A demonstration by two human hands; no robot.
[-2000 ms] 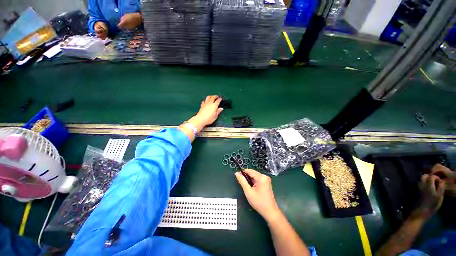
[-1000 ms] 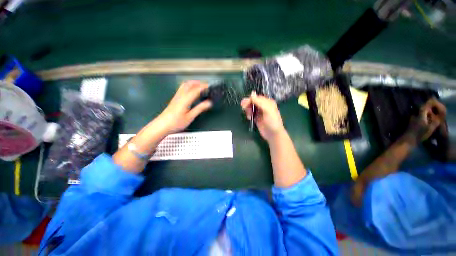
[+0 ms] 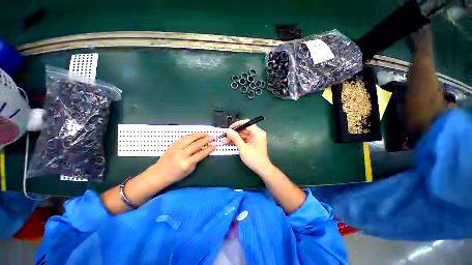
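A white sheet with rows of small black dots (image 3: pixel 150 140) lies flat before me. My left hand (image 3: pixel 183 155) rests palm down on its middle, and no object shows in it. My right hand (image 3: pixel 251 145) holds a thin black pen-like stick (image 3: pixel 251 123), its tip low over the sheet beside my left fingertips. Whether a dot is on the tip is too small to tell. A black plastic housing (image 3: pixel 222 117) lies on the green bench at the sheet's far edge. Loose dark rings (image 3: pixel 248 84) lie beyond it, beside the mouth of a clear bag of rings (image 3: pixel 323 64).
A zip-lock bag of rings (image 3: pixel 72 127) lies left over a dotted strip (image 3: pixel 84 66). A fan (image 3: pixel 11 106) stands far left. A black tray of tan pieces (image 3: pixel 357 108) is right, near a neighbour's arm (image 3: pixel 422 77). Another housing (image 3: pixel 288 31) lies beyond the pale rail (image 3: pixel 155 39).
My left hand has come back from the belt with a housing, let it go on the bench and moved onto the sheet. My right hand has brought the stick from the rings to the sheet.
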